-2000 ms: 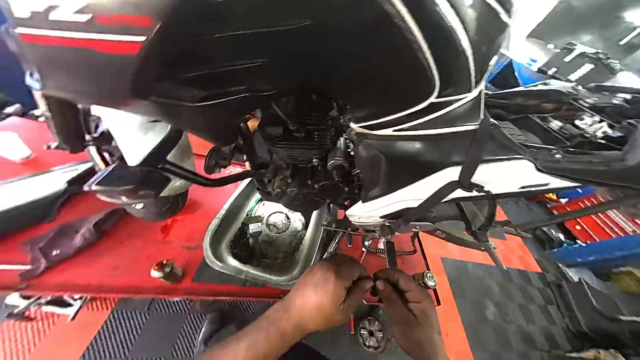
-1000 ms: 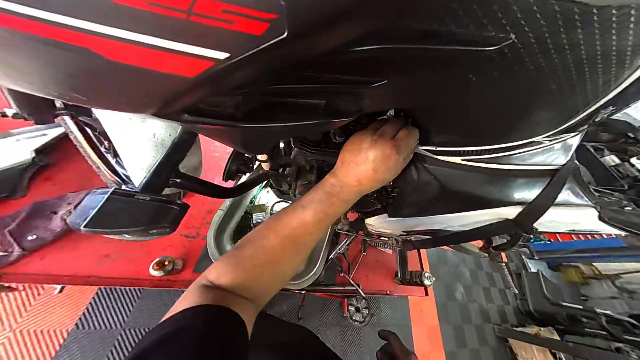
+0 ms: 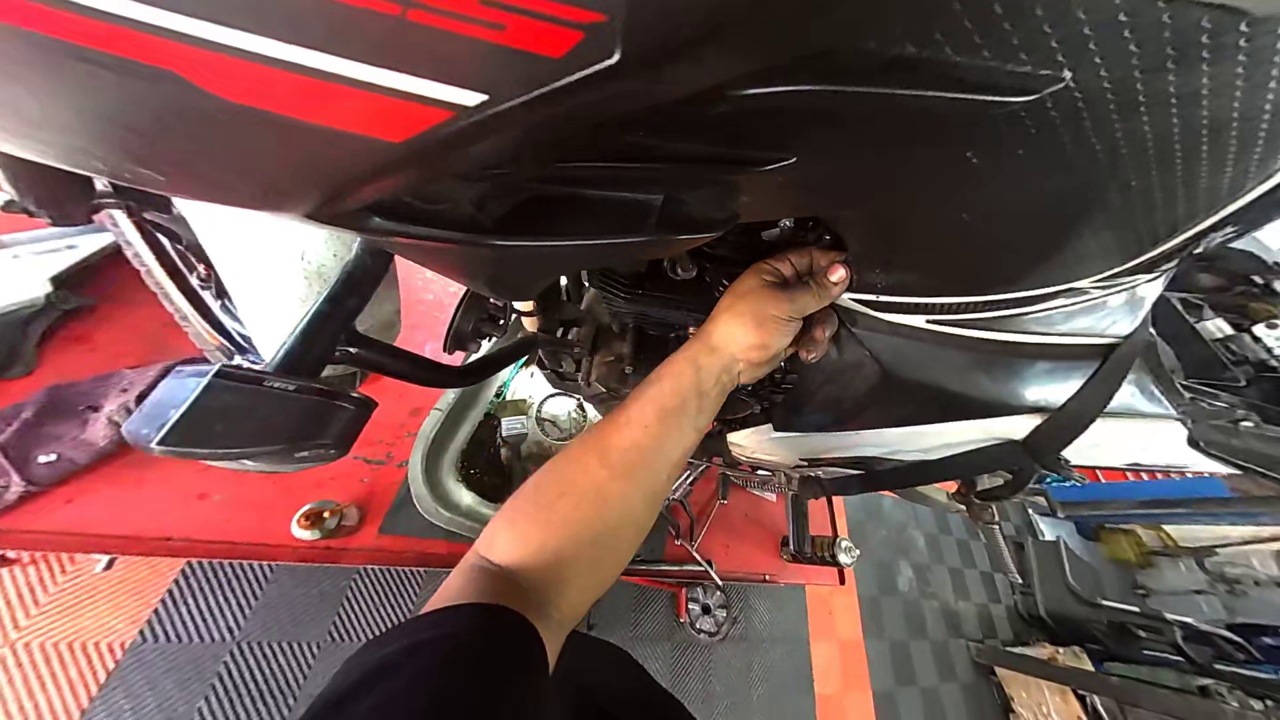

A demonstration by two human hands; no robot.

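My left hand [image 3: 775, 310] reaches up to the black motorcycle's side, just below the fuel tank [image 3: 850, 170] and above the engine. Its fingers are curled and the thumb tip shows on the right; what lies inside them is hidden. Beside the wrist are the dark cylinder fins of the engine [image 3: 640, 310]. Right of the hand runs a black side panel [image 3: 900, 380] with white edging. My right hand is out of view.
A metal basin [image 3: 435, 480] with dirty parts sits beneath the engine on a red platform [image 3: 230, 510]. A small round part [image 3: 322, 520] lies left of it. A black crash bar [image 3: 440, 372] juts out at left. A dark strap [image 3: 1080, 410] crosses the right side.
Two seconds ago both hands were together low, near the platform's edge. My left hand has since gone up to the tank's underside; my right hand, low at right one second ago, has left view.
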